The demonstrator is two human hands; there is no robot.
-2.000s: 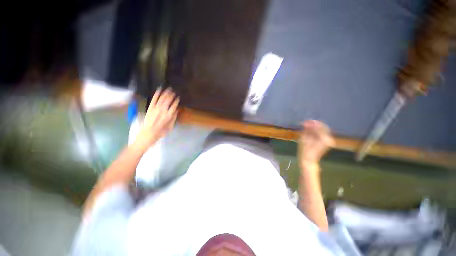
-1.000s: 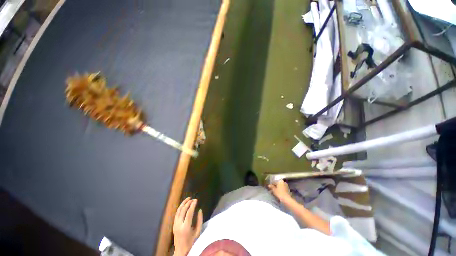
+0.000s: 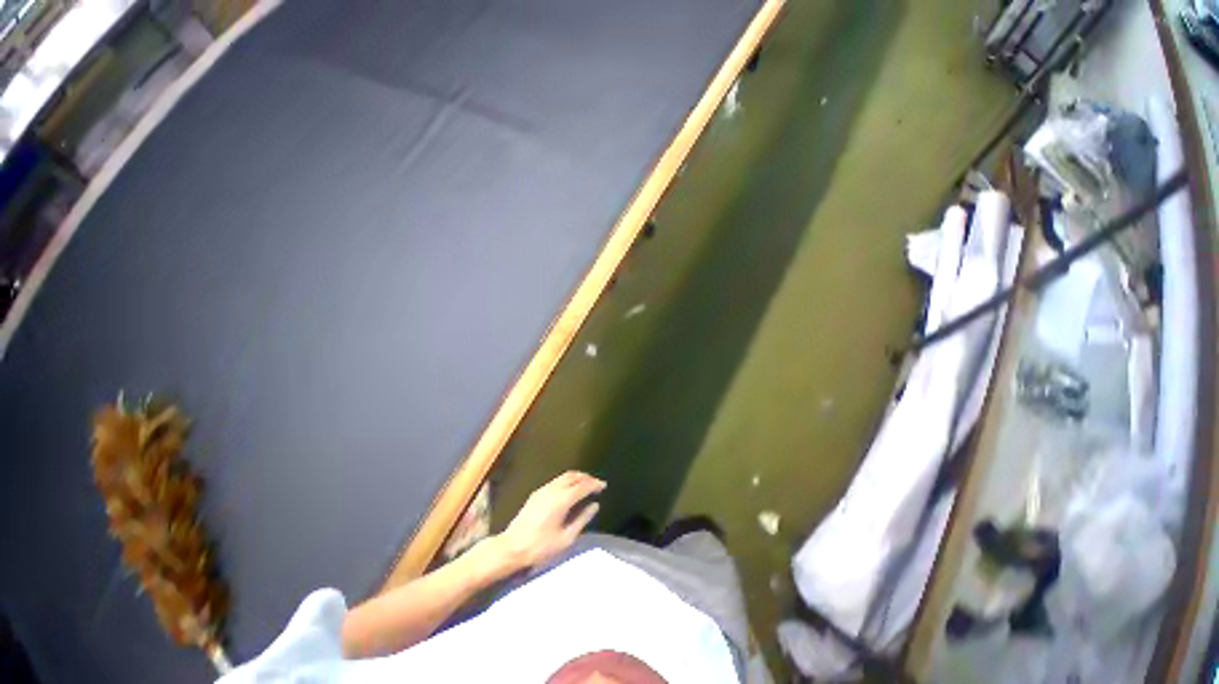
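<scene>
Dark grey-navy fabric [image 3: 361,267] covers the table at the left. My left hand [image 3: 555,517] is in front of my body, just past the table's light wood edge, over the green floor. Its fingers are apart and it holds nothing that I can see. A feather duster [image 3: 158,515] with a golden-brown head lies on the fabric at the lower left, away from my hand. Most of its handle is hidden behind my sleeve. My right hand is not in view.
The light wood table edge [image 3: 575,317] runs diagonally beside a green floor aisle [image 3: 749,321] with small scraps. At the right, long white rolls [image 3: 909,468] lie beside a rack [image 3: 996,494] holding plastic bags and dark items.
The view has moved along the aisle, and the duster now appears lower left. My left hand has moved across in front of my body. My right hand has gone out of view.
</scene>
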